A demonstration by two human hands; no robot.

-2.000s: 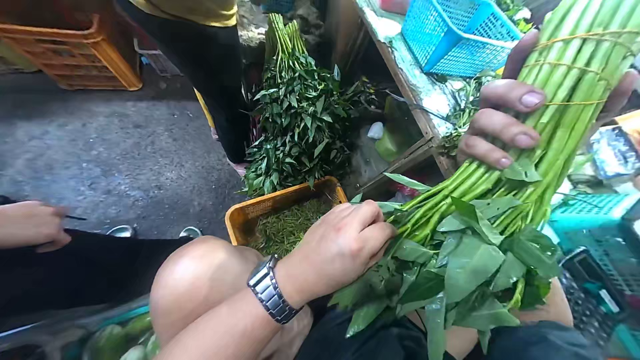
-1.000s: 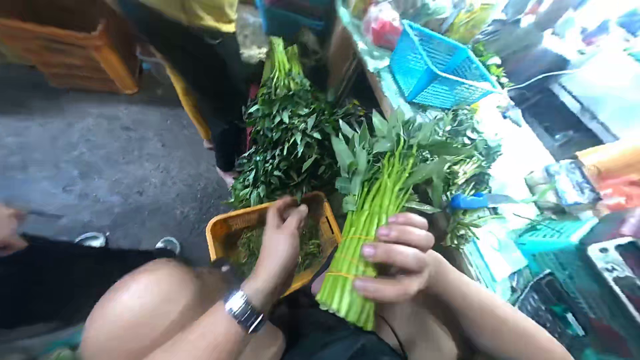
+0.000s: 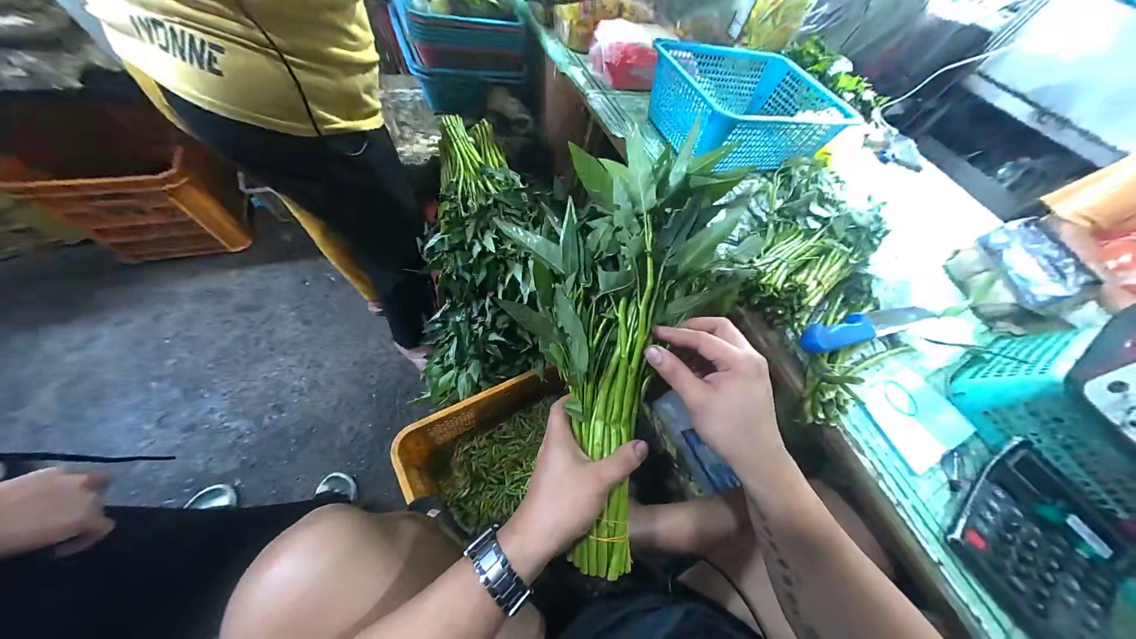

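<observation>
A bundle of leafy green water spinach (image 3: 612, 417) stands upright before me, leaves up, a rubber band around its stems near the cut ends. My left hand (image 3: 581, 475), with a metal watch on its wrist, is closed around the lower stems. To the right of the stems is my right hand (image 3: 710, 377), its thumb and fingertips near or at one stem; whether they pinch it I cannot tell. Behind the bundle, an orange crate (image 3: 479, 414) on the floor holds small green trimmings. More banded greens (image 3: 488, 266) stand beyond the crate.
On the counter (image 3: 896, 532) at right lie loose greens (image 3: 799, 257), a blue-handled knife (image 3: 843, 333), a blue basket (image 3: 745, 106), a teal basket (image 3: 1021, 382) and a telephone (image 3: 1038, 541). A person in yellow (image 3: 284, 62) stands ahead. Another person's hand (image 3: 53, 510) is at far left, an orange crate (image 3: 160, 204) behind.
Two seconds ago the bundle was at the right with its leaves down; it turned leaves up. My left hand has moved from beside it onto its stems; my right hand has loosened from the stems.
</observation>
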